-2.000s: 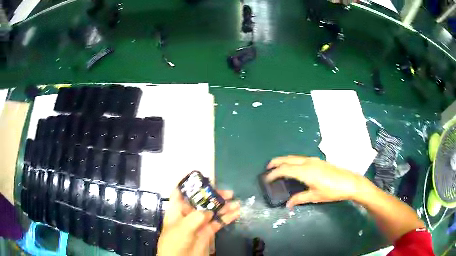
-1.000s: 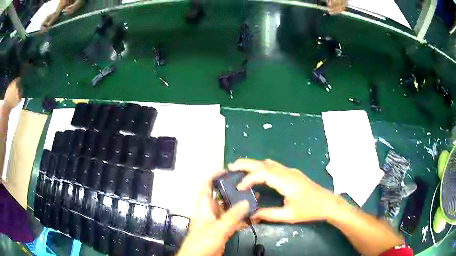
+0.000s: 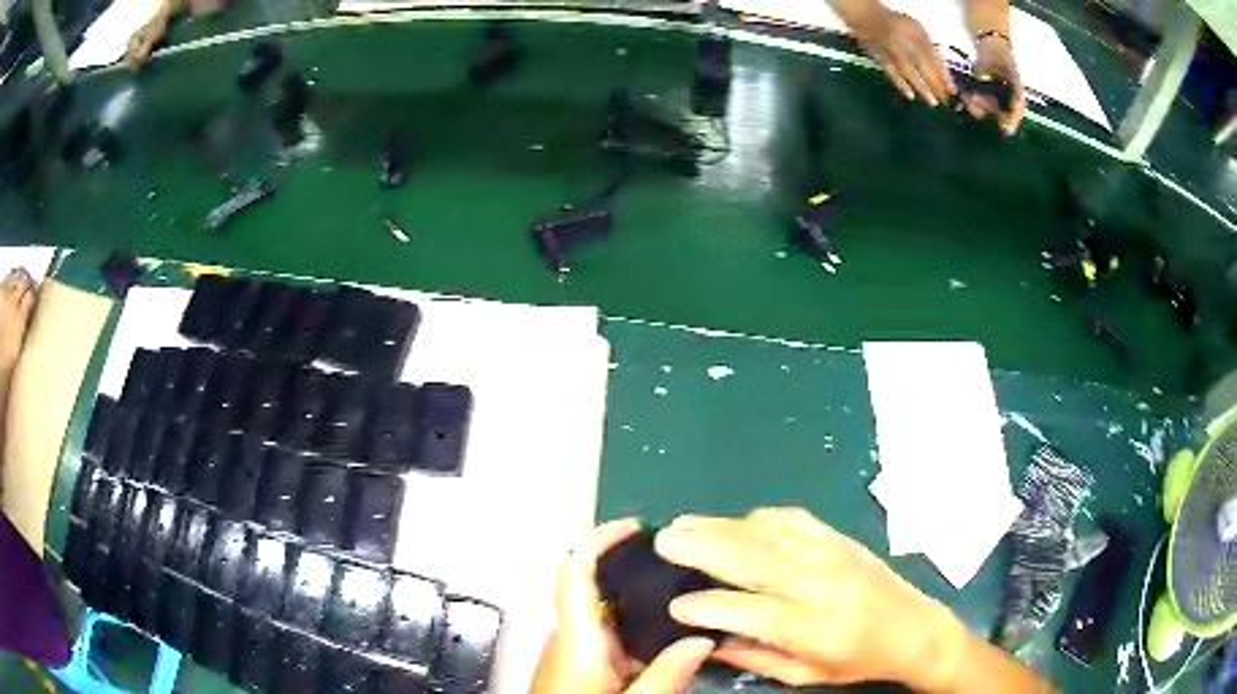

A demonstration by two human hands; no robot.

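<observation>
A black adapter case (image 3: 649, 591) is held between my two hands at the lower centre. A small yellow spot shows at its left side; whether the case is fully closed cannot be told. My left hand (image 3: 586, 630) holds it from the left and below, cut off by the bottom edge. My right hand (image 3: 800, 597) holds it from the right, fingers over its top. Rows of black top covers (image 3: 292, 447) lie on a white board (image 3: 536, 407) at the left.
A green conveyor belt (image 3: 705, 251) carries boards and cables behind the bench. White sheets (image 3: 943, 454), a striped glove (image 3: 1045, 522), a dark phone (image 3: 1093, 597) and a fan (image 3: 1211, 536) are at the right. Another person's hands (image 3: 950, 75) are across the belt, a hand at the left edge.
The cover that my right hand picked up at the right is now with the board in my left hand. Belt items have shifted left. Another person's hands have appeared at the upper right.
</observation>
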